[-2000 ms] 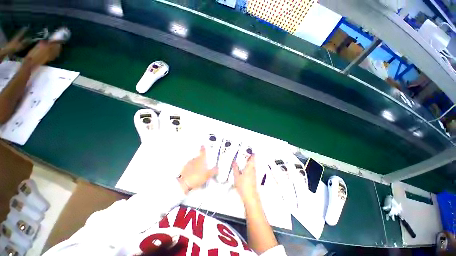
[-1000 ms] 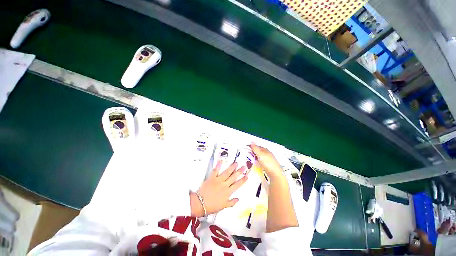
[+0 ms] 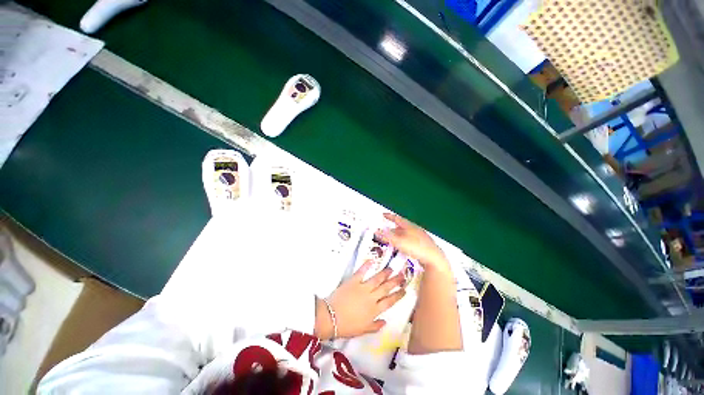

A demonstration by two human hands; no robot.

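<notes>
White handsets with gold panels stand out against the white paper (image 3: pixel 224 262). My left hand (image 3: pixel 363 301) lies with spread fingers over the lower part of a middle handset (image 3: pixel 377 251). My right hand (image 3: pixel 417 245) reaches over the handset heads from the right, fingertips at their top; its grip is unclear. Another handset head (image 3: pixel 409 270) shows between my hands. A washed-out handset (image 3: pixel 345 231) lies left of them. Two more, one (image 3: pixel 226 179) at the paper's left edge and one (image 3: pixel 282 190) beside it, lie apart. A dark pen (image 3: pixel 394 358) is partly hidden by my right arm.
One handset (image 3: pixel 291 105) lies on the green belt (image 3: pixel 401 162), another at the top left. A phone (image 3: pixel 491 308) and a handset (image 3: pixel 511 356) lie right of my arm. A dotted yellow sheet (image 3: pixel 602 48) hangs above. A carton (image 3: pixel 93 316) stands lower left.
Since two seconds ago, my left hand has moved from beside the middle handsets onto them, and my right hand has moved up to their heads. The view has shifted and tilted.
</notes>
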